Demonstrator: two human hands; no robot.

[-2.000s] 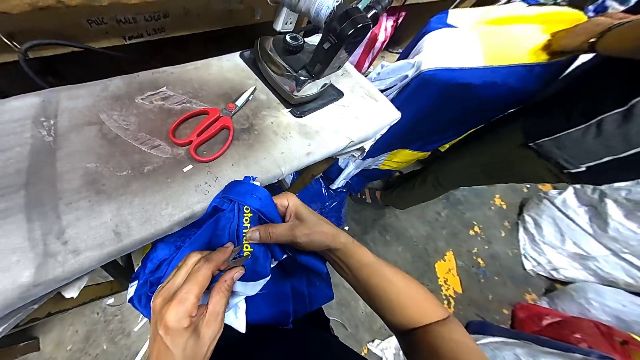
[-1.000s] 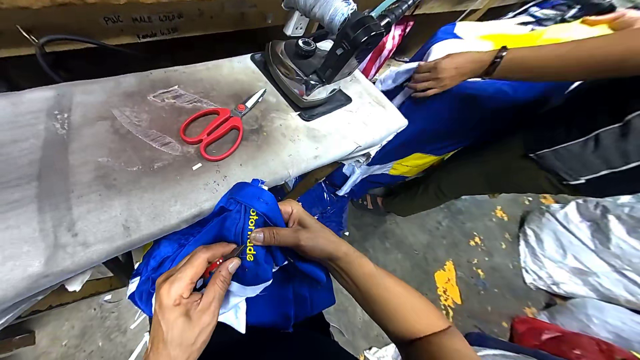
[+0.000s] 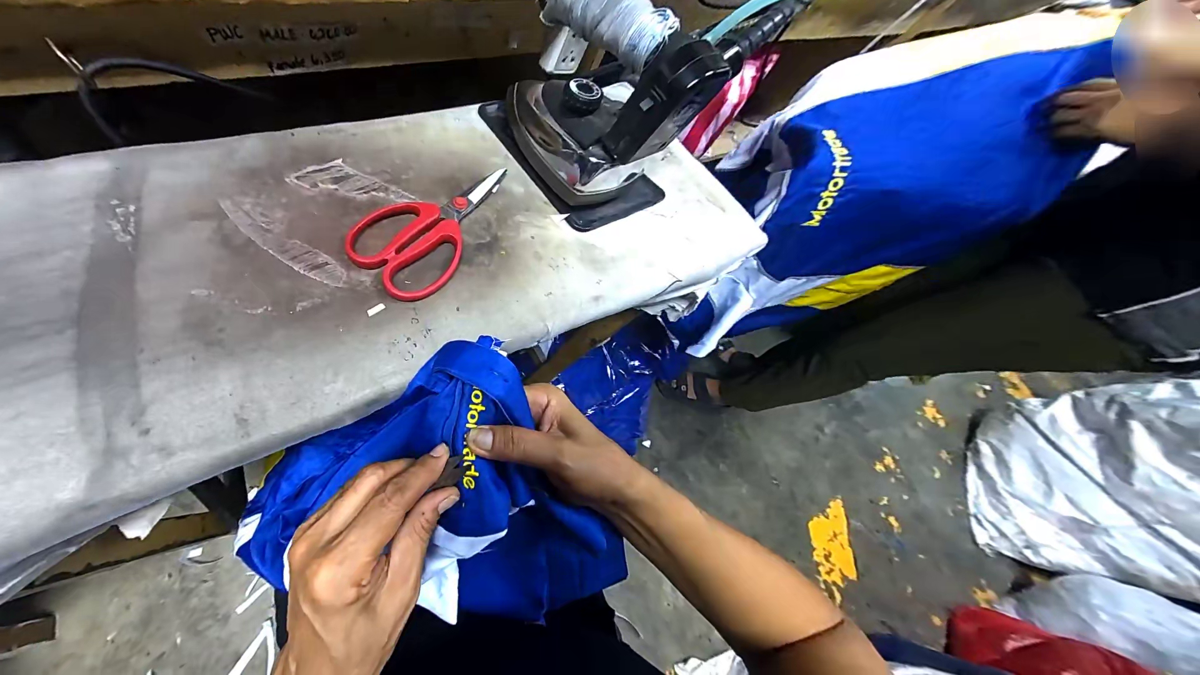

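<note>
A blue garment with white panels and yellow embroidered lettering is bunched over my lap, against the near edge of the padded ironing table. My right hand grips its folded edge, thumb on the cloth beside the lettering. Between the thumb and forefinger of my left hand is a small dark metal tool, its tip at the letters; its exact kind cannot be told. Red-handled scissors lie on the table beyond, blades pointing away to the right.
The grey padded table bears an electric iron on a dark rest. On the right, a person's hand is on another blue, white and yellow garment. Silvery plastic-wrapped bundles and a red one lie on the floor.
The other person's hand has moved right from near the iron, and their garment now shows yellow lettering. My hands stay at nearly the same place on the cloth.
</note>
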